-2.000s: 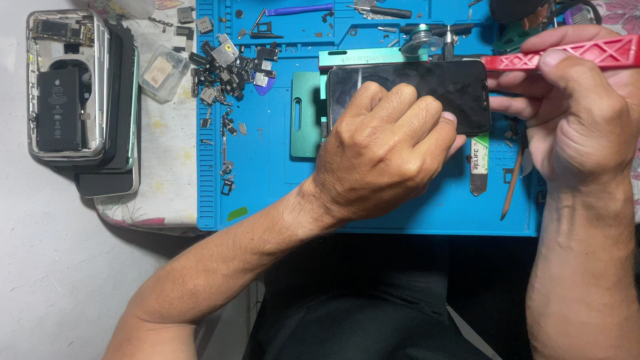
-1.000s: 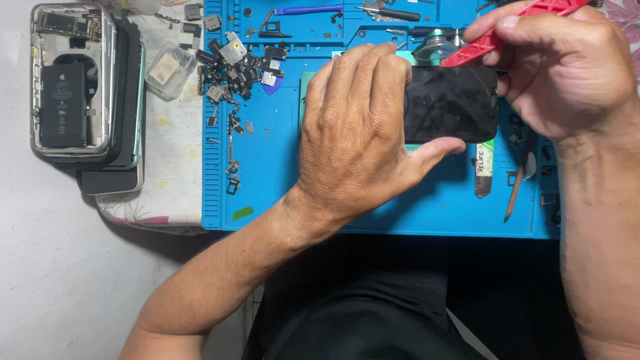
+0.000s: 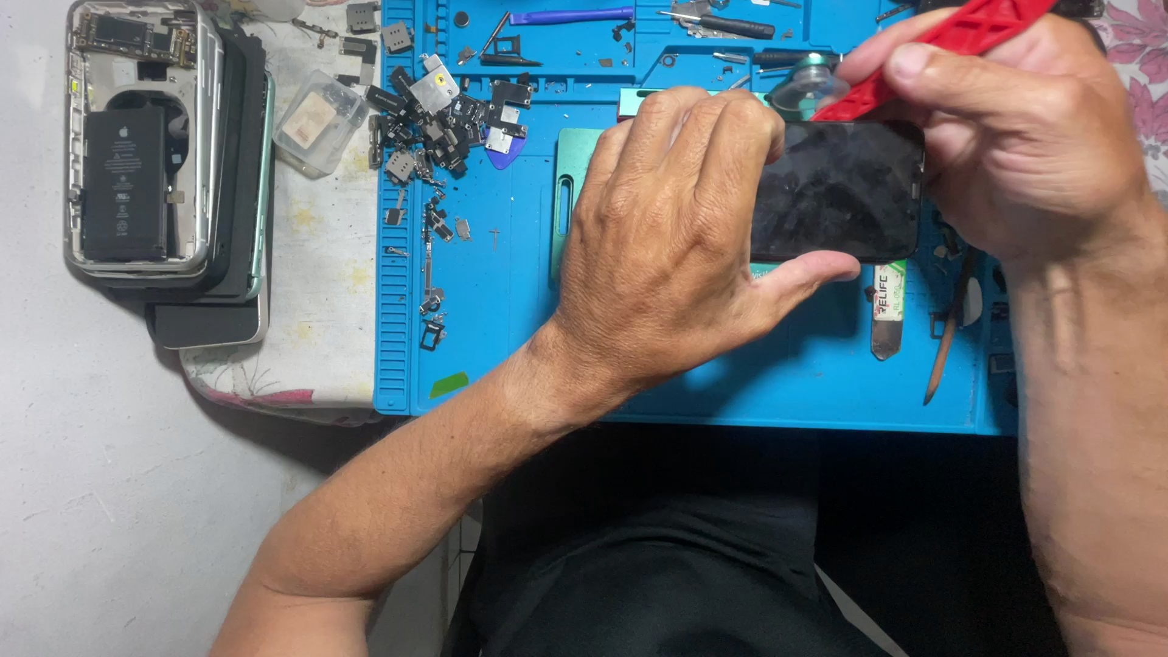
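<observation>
A smartphone with a dark screen [image 3: 839,192] lies on a green metal holder [image 3: 577,164] over the blue repair mat. My left hand [image 3: 666,219] spans the left part of the phone, fingers curled over its far edge and thumb along the near edge. In my right hand [image 3: 1022,119] is a red plastic tool [image 3: 976,41], its tip at the phone's far edge. The fingers of that hand also reach the phone's right end. Just behind the phone is a clear suction cup [image 3: 812,89] with a green rim.
Small phone parts [image 3: 438,119] are heaped on the mat's left. Beyond them stand a clear plastic box [image 3: 319,123] and a stack of opened phone housings [image 3: 219,182]. A blade [image 3: 887,315] and a brown pointed stick [image 3: 949,328] lie near the front right. A screwdriver [image 3: 739,25] lies at the back.
My left hand has shifted left from the middle of the phone and opened out, uncovering the screen's right part. The red tool, earlier held nearly level, now slants down to the phone's far edge.
</observation>
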